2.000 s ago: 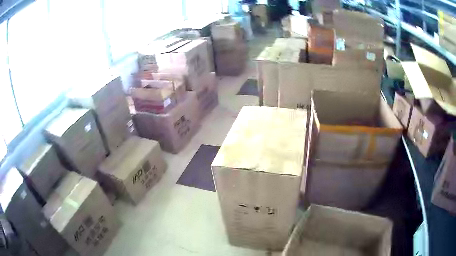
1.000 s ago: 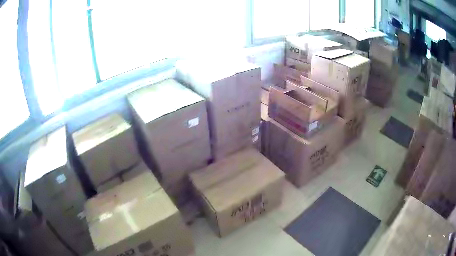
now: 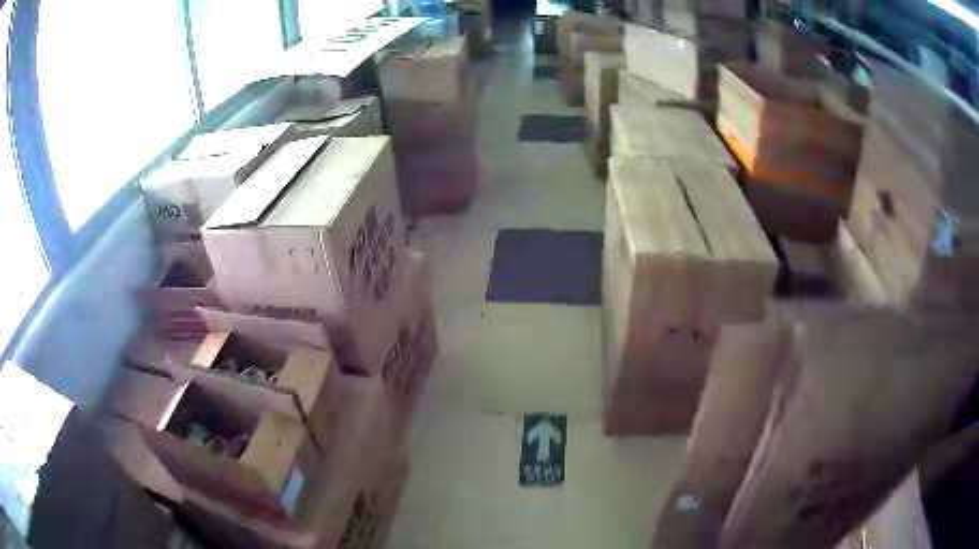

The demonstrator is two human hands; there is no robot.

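Note:
Neither of my hands is in the picture. Nearest at the lower left, an open divided carton (image 3: 220, 434) stands on a larger brown carton, with small blurred items in its compartments. Behind it a taller carton (image 3: 317, 236) with loosely folded top flaps and dark print stands on another carton. At the lower right, large brown cartons (image 3: 859, 429) stand close, partly blurred, with a small white label low on one.
A pale floor aisle (image 3: 483, 450) runs ahead with a green arrow sign (image 3: 543, 448) and dark mats (image 3: 545, 266). A tall carton (image 3: 671, 322) borders it on the right, an orange-taped carton (image 3: 789, 150) behind. Windows line the left.
The view has swung right and moved forward along the aisle. The divided carton and the arrow sign are now closer. No hand shows in any frame.

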